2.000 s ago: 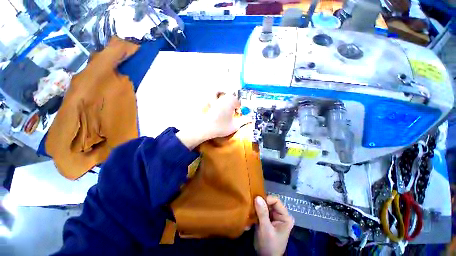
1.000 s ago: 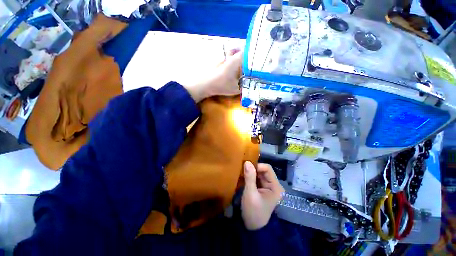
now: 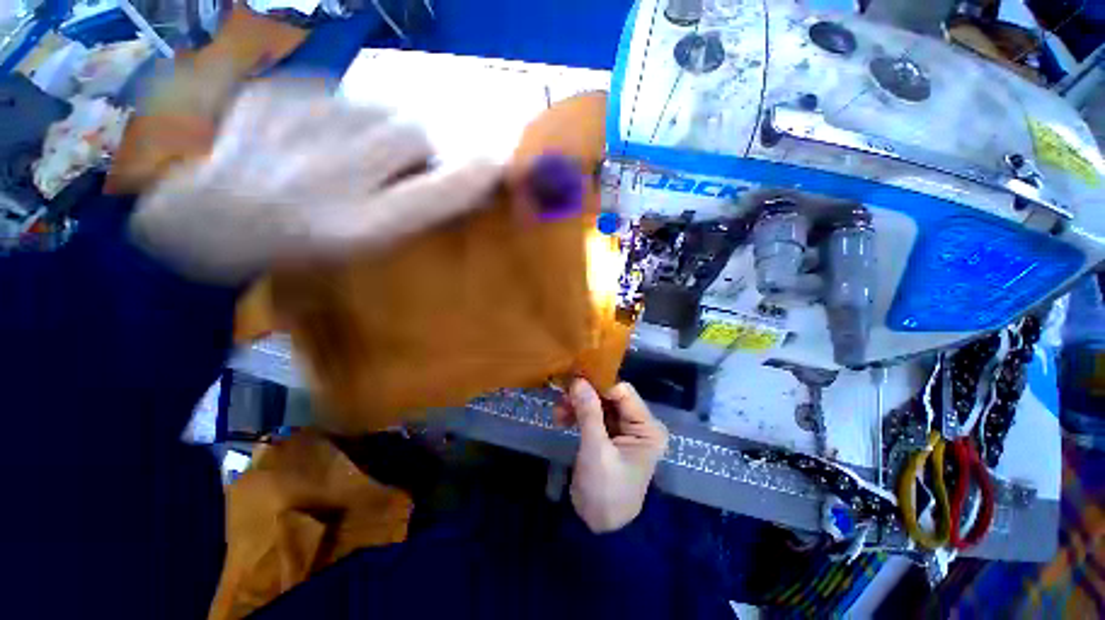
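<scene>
A brown fabric panel [image 3: 424,321] lies at the needle area of the white and blue sewing machine [image 3: 751,133], under a bright lamp. My right hand [image 3: 616,454] pinches the panel's near edge just below the needle. My left hand [image 3: 303,182] is large and blurred over the panel's left part; its fingers point right, and whether it grips cloth cannot be told. A dark purple round spot [image 3: 553,185] shows near its fingertips; what it is cannot be told.
More brown cloth [image 3: 309,515] hangs at my lap. Brown cut panels [image 3: 248,49] lie at the far left, partly hidden by my left hand. Scissors [image 3: 948,491] with yellow and red handles and a black speckled strip [image 3: 903,430] are at the right. A ruler tape [image 3: 727,466] runs along the near edge.
My left hand has moved from beside the needle back to the left and is blurred. The panel's left part has spread leftward. My right hand has moved slightly closer to the needle, still pinching the edge.
</scene>
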